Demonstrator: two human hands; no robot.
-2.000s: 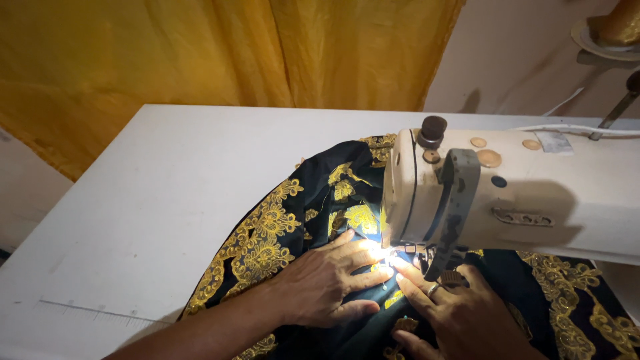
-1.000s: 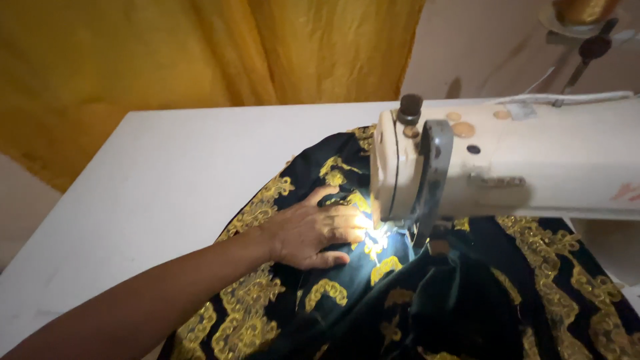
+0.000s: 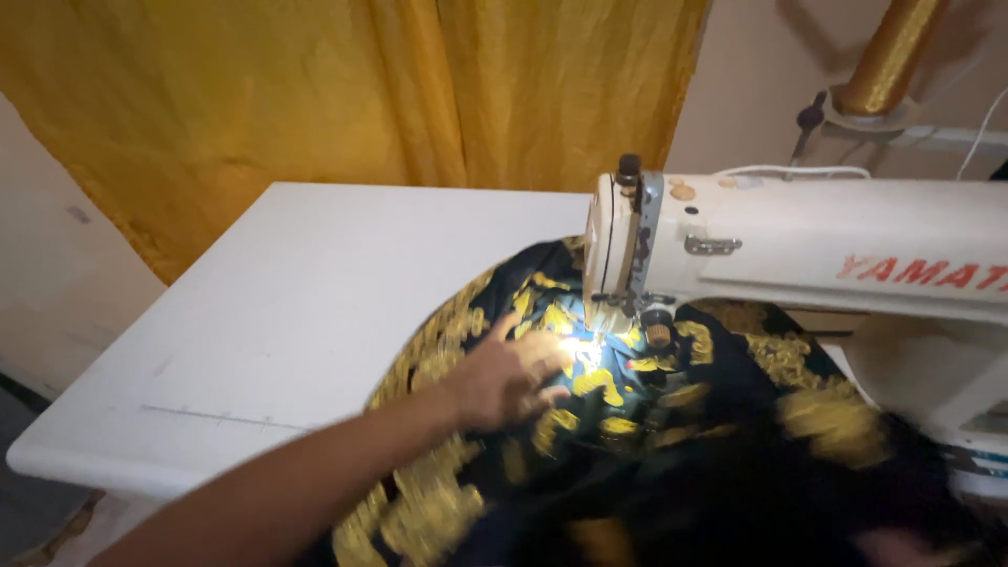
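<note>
Dark fabric with gold embroidery (image 3: 441, 488) lies under the head of a white sewing machine (image 3: 772, 236), its right part blurred. My left hand (image 3: 512, 378) rests on the fabric just left of the needle area, fingers spread and gripping nothing. A bright lamp spot washes out its fingertips and hides the needle. At the lower right edge, a blurred skin-toned patch seems to be my right hand (image 3: 906, 547), low over the fabric; its fingers cannot be made out.
The white table (image 3: 260, 315) extends left of the fabric, with a ruler scale marked near its front edge. Behind it hangs a yellow curtain (image 3: 315, 94). A cone of gold thread (image 3: 890, 63) stands on a holder at the upper right, and a white thread runs over the machine.
My right hand was beside the needle area two seconds ago and has left it. The fabric on the right has shifted and is blurred. My left hand stays beside the needle. The view has shifted.
</note>
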